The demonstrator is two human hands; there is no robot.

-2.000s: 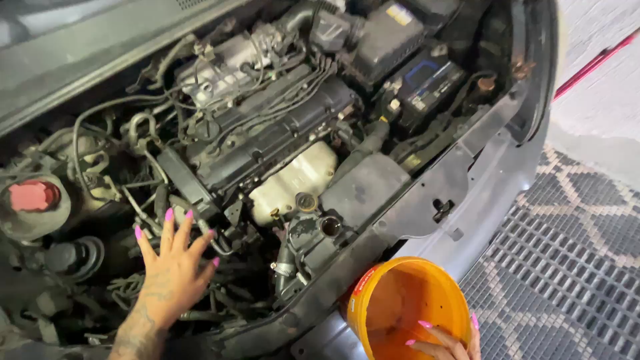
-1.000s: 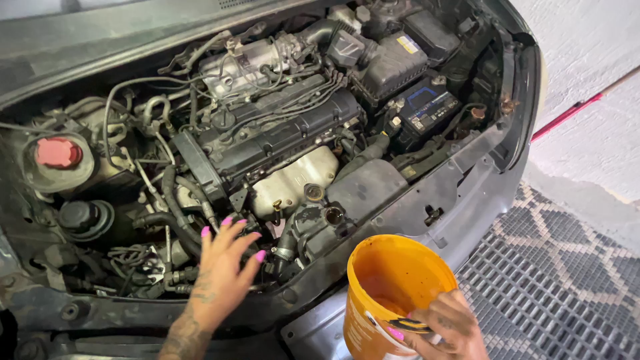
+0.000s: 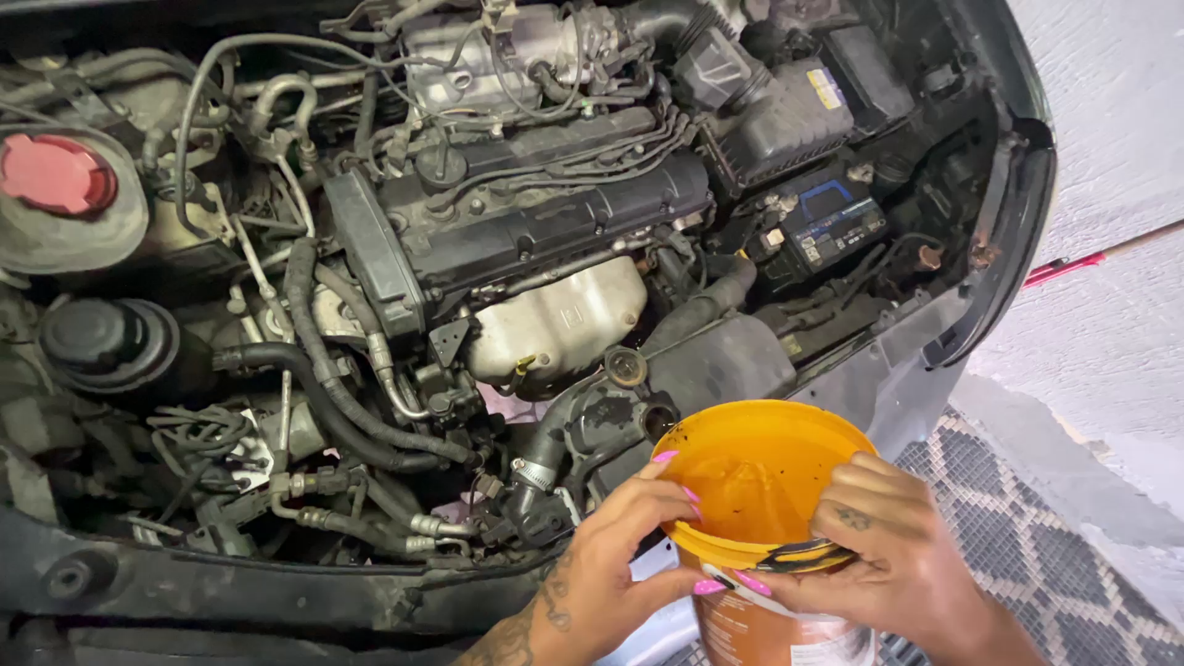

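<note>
An orange plastic bucket [image 3: 740, 481] stands upright at the front edge of the engine bay, with liquid in it. My left hand [image 3: 629, 546] grips its rim on the left, fingers over the edge and thumb outside. On the right, my right hand [image 3: 869, 527] holds the rim and the black handle part. Just beyond the rim is the open filler neck [image 3: 659, 416] of the radiator. A round cap [image 3: 626, 366] lies a little left of it. Behind them are the metal exhaust heat shield [image 3: 564, 319] and the black engine valve cover [image 3: 555, 222].
The car battery [image 3: 823, 227] and air filter box [image 3: 777, 120] are at the upper right. A red reservoir cap [image 3: 55, 174] and a black round reservoir [image 3: 106, 342] sit at left. Hoses run between. A patterned mat [image 3: 1036, 546] covers the floor at right.
My left hand has moved from over the engine bay to the bucket's rim. The bucket now stands nearer the radiator neck, held by both hands. The view has moved closer.
</note>
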